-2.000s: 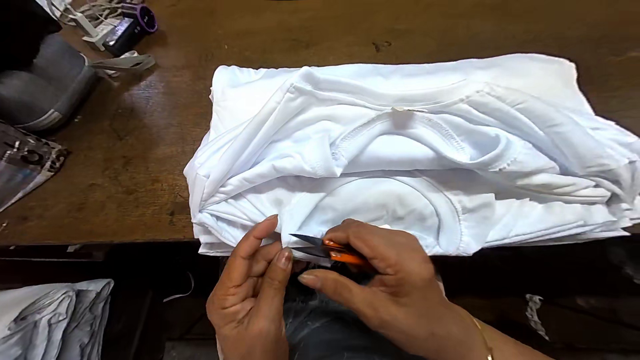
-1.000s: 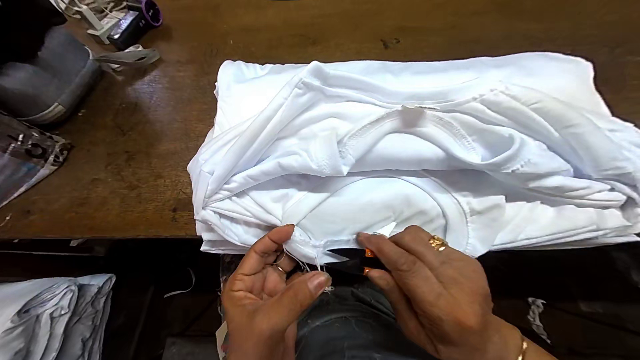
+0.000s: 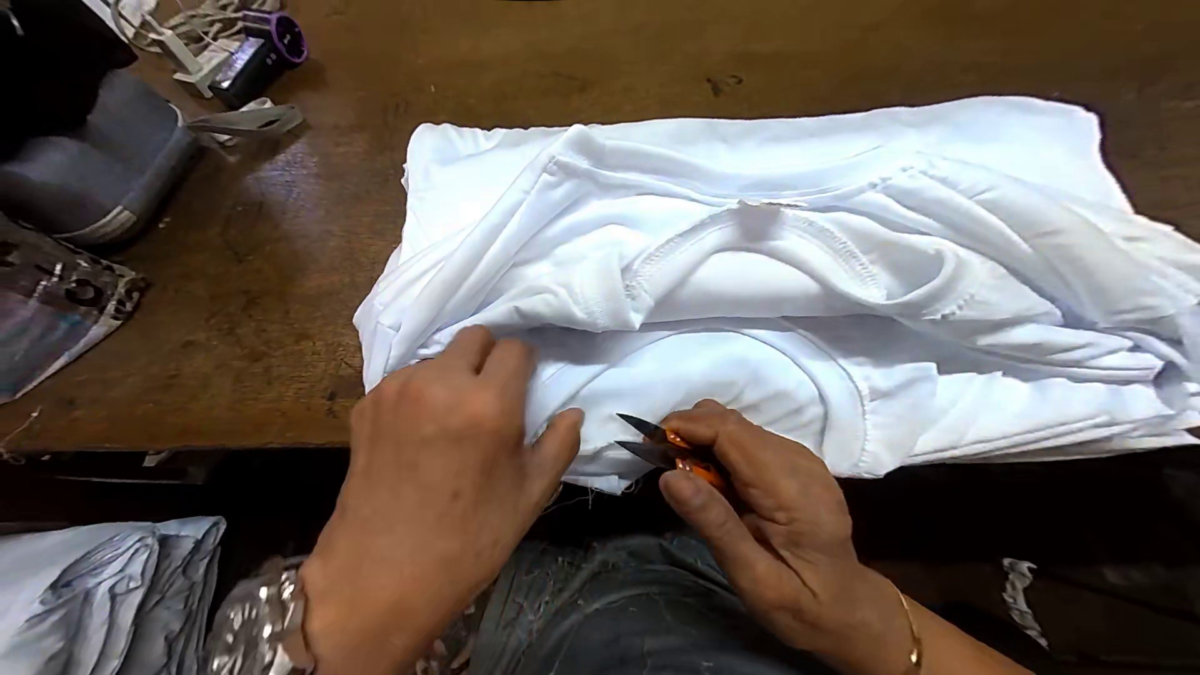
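A stack of white knit garments with stitched, curved necklines lies along the front edge of a brown wooden table. My left hand rests palm down over the stack's front left part; its fingertips are partly hidden among the folds, so whether they pinch cloth cannot be told. In my right hand is a pair of orange-handled thread snips, blades apart and pointing left, over the front of the nearest garment. Loose threads hang from that garment's lower edge between the hands.
At the far left stand a grey and black object, a plastic bag with print, and cables beside a small black device. Folded pale cloth lies lower left, below table level. A pale scrap is at lower right.
My left hand has let go of the thready cloth edge it pinched near the snips and has moved up onto the stack. The snips, still in my right hand, now show with their blades apart.
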